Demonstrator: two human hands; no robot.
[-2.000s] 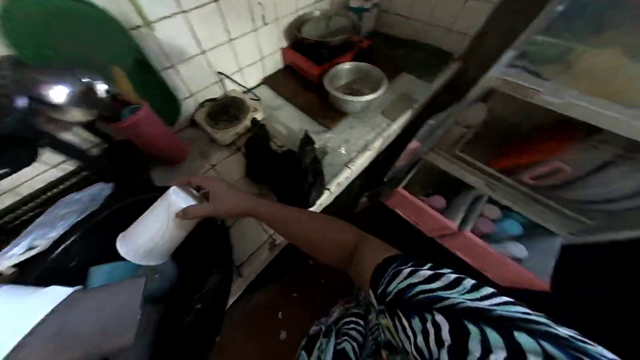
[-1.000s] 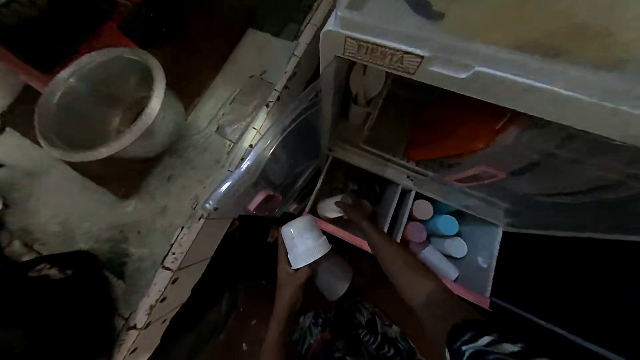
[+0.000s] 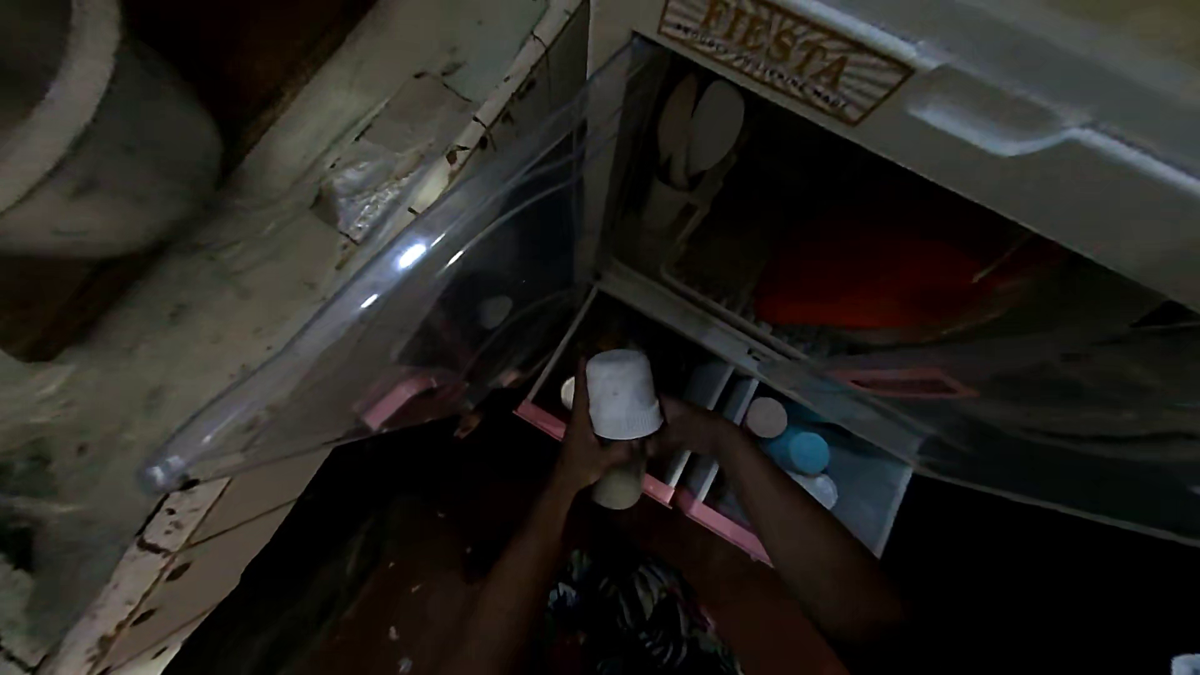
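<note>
Above the open drawers of a plastic dish cabinet, my left hand [image 3: 591,450] grips a white plastic cup [image 3: 622,394], which is upside down. My right hand [image 3: 689,429] is against the cup's right side; its fingers are partly hidden in shadow. Below the white cup, between my hands, a greyish cup [image 3: 619,486] shows. The left drawer [image 3: 539,419] has a pink front and holds a white item [image 3: 568,393] at its left. In the right drawer [image 3: 724,530] lie a pinkish cup [image 3: 767,417], a blue cup [image 3: 808,452] and a whitish cup [image 3: 819,489].
The cabinet's clear door [image 3: 328,347] stands open on the left, its pink handle [image 3: 398,401] low; another clear door [image 3: 1012,412] hangs at the right. Inside are white spoons [image 3: 714,127] and a red item [image 3: 872,286]. A worn tiled counter [image 3: 253,300] holds a metal basin [image 3: 141,159].
My right hand has come out of the left drawer to the white cup beside my left hand. The view has moved closer to the cabinet.
</note>
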